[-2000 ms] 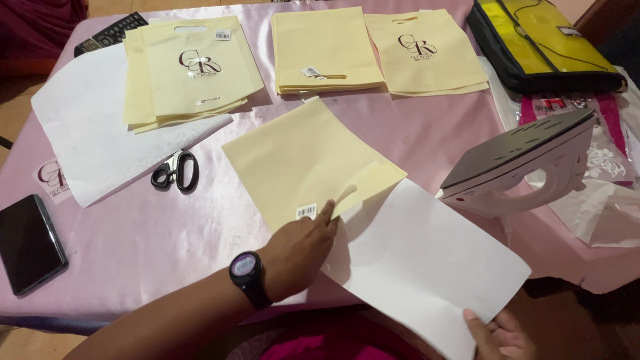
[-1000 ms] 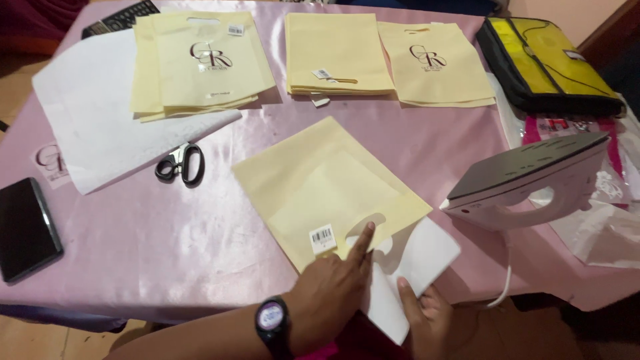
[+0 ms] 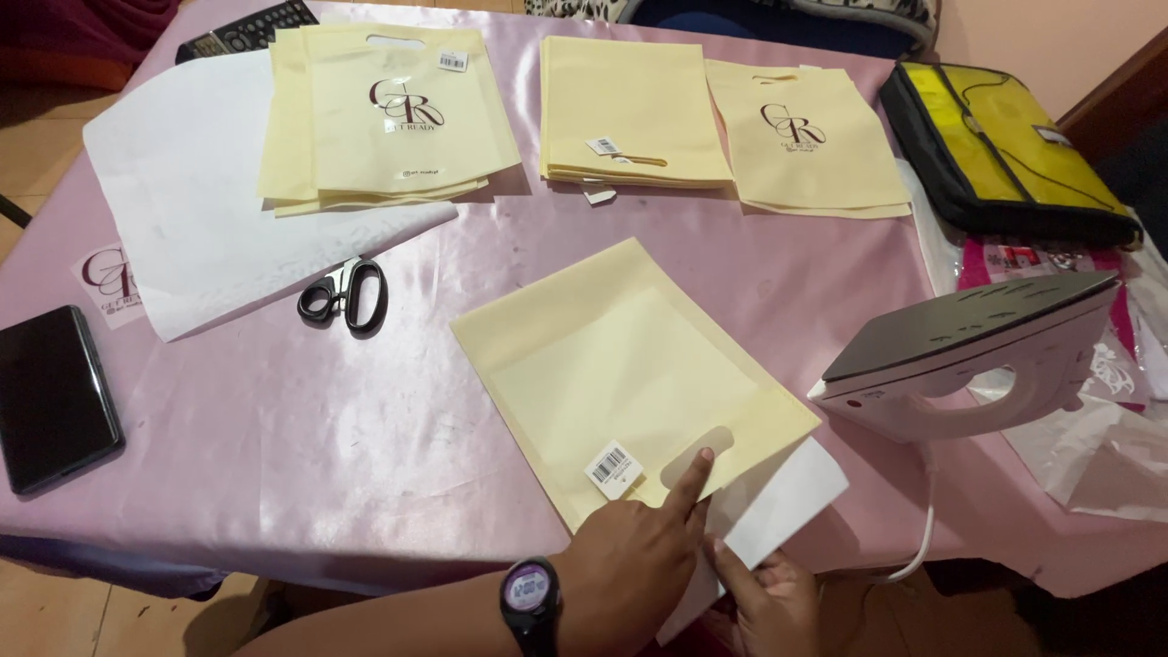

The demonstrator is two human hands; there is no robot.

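Observation:
A cream non-woven bag [image 3: 620, 365] lies turned at an angle near the table's front edge, its die-cut handle slot towards me and a barcode tag [image 3: 613, 469] beside the slot. My left hand [image 3: 639, 557], with a digital wristwatch [image 3: 529, 593] on its wrist, presses the bag, the index fingertip at the slot. Between thumb and fingers, my right hand [image 3: 766, 593] grips a white sheet [image 3: 785, 502]. Most of the sheet is inside the bag, where its pale outline shows through; the rest sticks out of the bag's open edge.
A clothes iron [image 3: 967, 356] stands tilted at right, its cord hanging down. Scissors [image 3: 345, 297], a black phone [image 3: 59, 401] and a large white sheet [image 3: 201, 182] lie at left. Printed bags [image 3: 411, 91], a cream bag stack [image 3: 630, 109], more printed bags [image 3: 812, 137] and a yellow-black case [image 3: 1013, 146] line the back.
The white sheet, largely outside the bag two seconds ago, has slid mostly into it. My right hand has moved in towards the bag with the sheet's end; my left hand stays on the bag by the slot.

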